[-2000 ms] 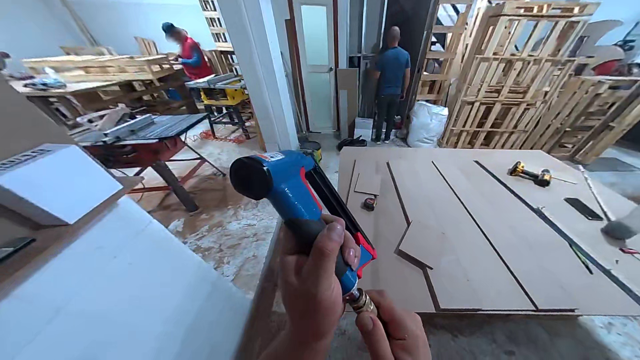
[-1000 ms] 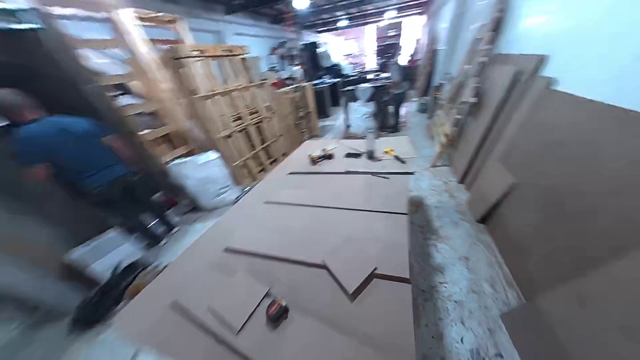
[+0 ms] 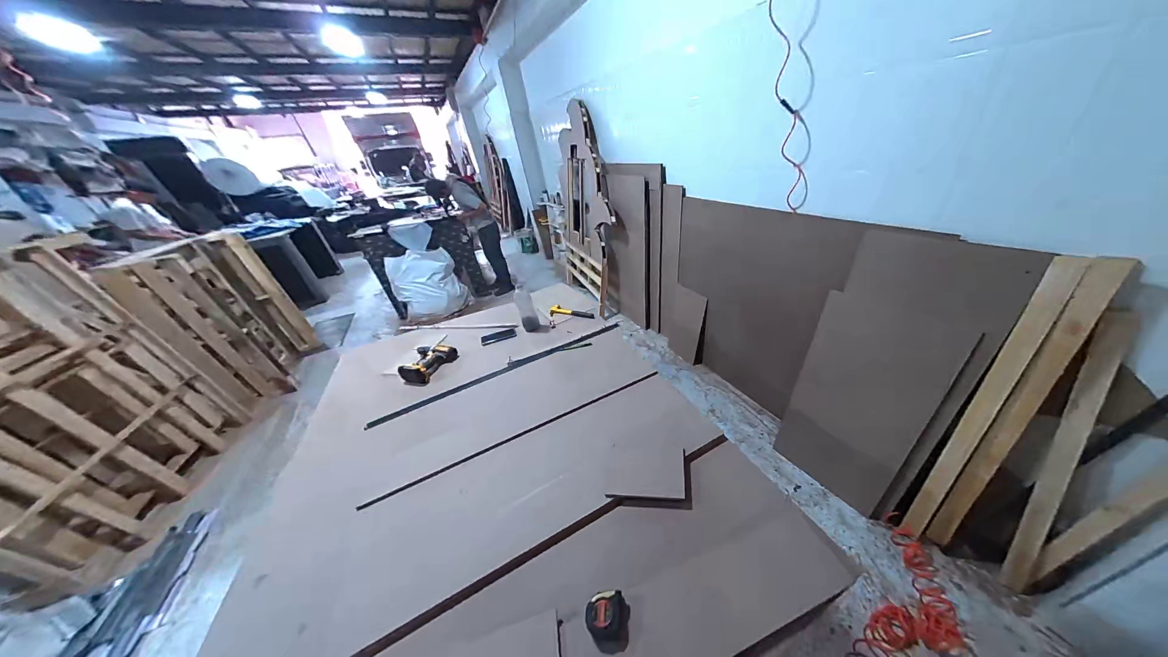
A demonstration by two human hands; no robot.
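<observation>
Neither of my hands shows in the head view. Below me spreads a large table covered with cut brown board panels (image 3: 474,484), split by dark gaps. A tape measure (image 3: 606,619) lies near the close edge. Further off are a yellow and black cordless drill (image 3: 427,364), a dark flat object (image 3: 498,337), a bottle (image 3: 526,310) and a yellow-handled hammer (image 3: 572,312). A long dark strip (image 3: 484,376) runs across the panels. One small board piece (image 3: 648,470) rests on top at the middle right.
Wooden pallets (image 3: 137,365) stand at the left. Brown sheets (image 3: 766,283) and wooden planks (image 3: 1013,392) lean on the right wall. A coiled red hose (image 3: 912,611) lies on the floor at the lower right. A person (image 3: 479,224) bends over a far table.
The view has swung far to the right. Two seconds ago my hands held a blue nail gun and its hose fitting; hands and gun are now out of view.
</observation>
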